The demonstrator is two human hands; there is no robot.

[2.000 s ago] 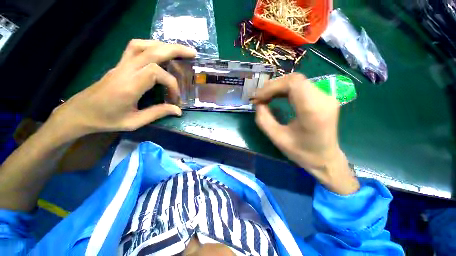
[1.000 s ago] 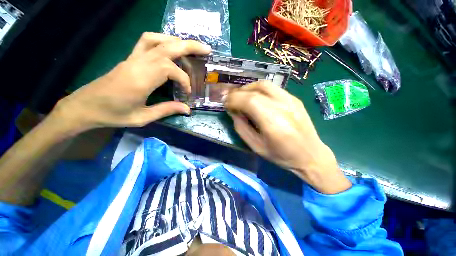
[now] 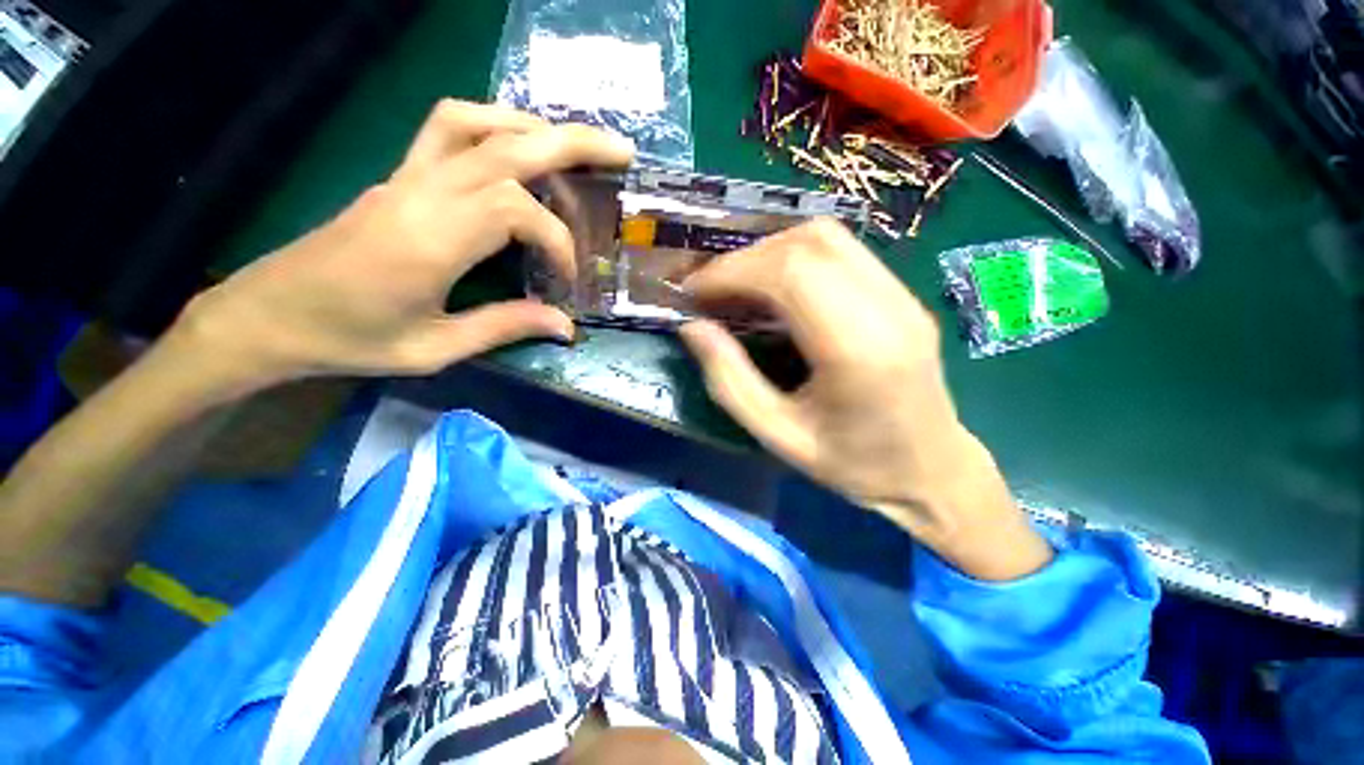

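A phone middle frame (image 3: 598, 247), flat and silver-grey with an orange-yellow patch, lies across the bench edge area in front of me. My left hand (image 3: 404, 254) grips its left end, fingers on the upper edge and thumb at the lower edge. My right hand (image 3: 838, 351) is over its right half, with index finger and thumb at the lower edge, slightly apart. Whether a small part is between those fingertips cannot be seen. The right hand hides much of the frame's right part.
Behind the frame are a white-label bag (image 3: 598, 75), a loose pile of thin strips (image 3: 860, 157) and a red bin (image 3: 1010, 67) of pale strips. To the right are a slim metal rod (image 3: 1047, 209), a green-label bag (image 3: 1032, 292) and a crumpled clear bag (image 3: 1107, 150).
The right hand has moved left along the frame from its right end, and its thumb has now spread from the index finger. The bench items have shifted rightward in view. The left hand keeps its hold.
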